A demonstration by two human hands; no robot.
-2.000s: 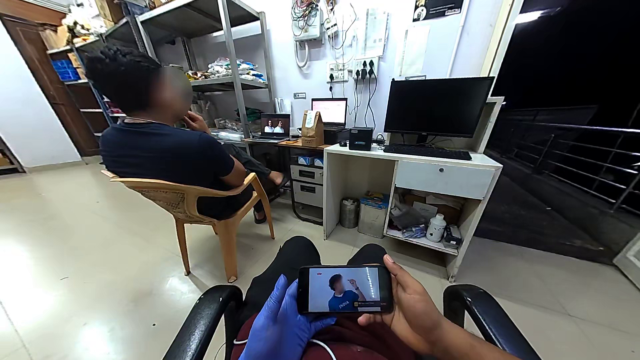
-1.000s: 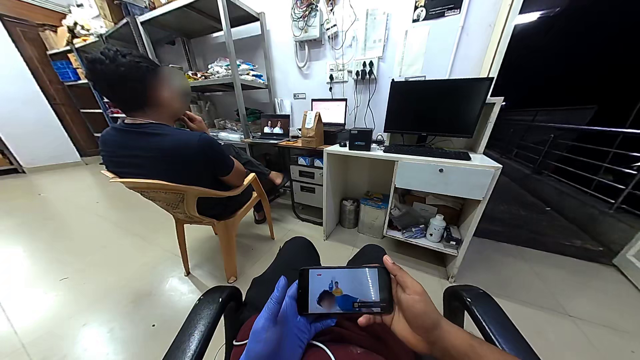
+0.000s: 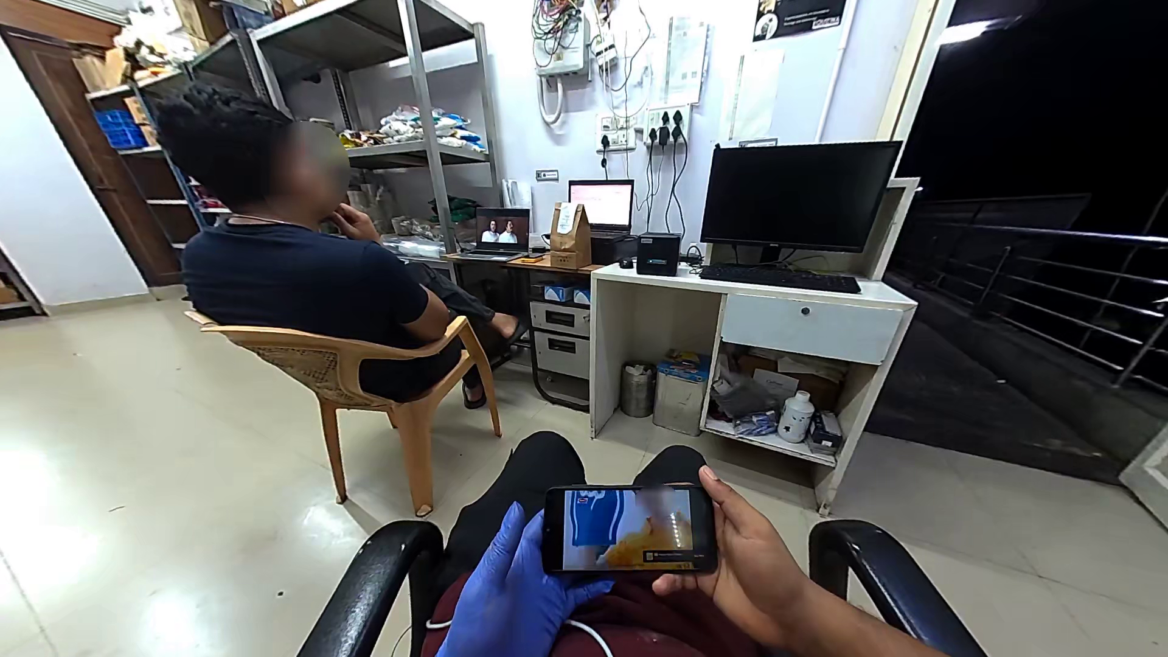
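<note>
A black smartphone (image 3: pixel 630 529) lies sideways between my two hands above my lap, its screen lit with a picture of blue and yellow shapes. My left hand (image 3: pixel 522 584), in a blue glove, grips the phone's left end, the fingers partly beneath it. Round the right end closes my bare right hand (image 3: pixel 753 552), thumb along the upper corner and a fingertip at the lower edge. A white cable (image 3: pixel 589 631) crosses the dark red cloth on my lap, below the phone; where it ends is hidden.
Black armrests (image 3: pixel 374 584) flank me. Ahead to the left, a person (image 3: pixel 301 283) sits in a tan plastic chair (image 3: pixel 415 411). A white desk (image 3: pixel 821 292) bears a monitor (image 3: pixel 798 196) and keyboard (image 3: pixel 780 277). Beside it are laptops (image 3: pixel 500 233) and a brown paper bag (image 3: pixel 570 239). Railings (image 3: pixel 1049 274) stand right.
The picture on the phone's screen has changed from a person in blue to blue and yellow shapes. Both hands keep their hold on the phone, and the seated person stays in place.
</note>
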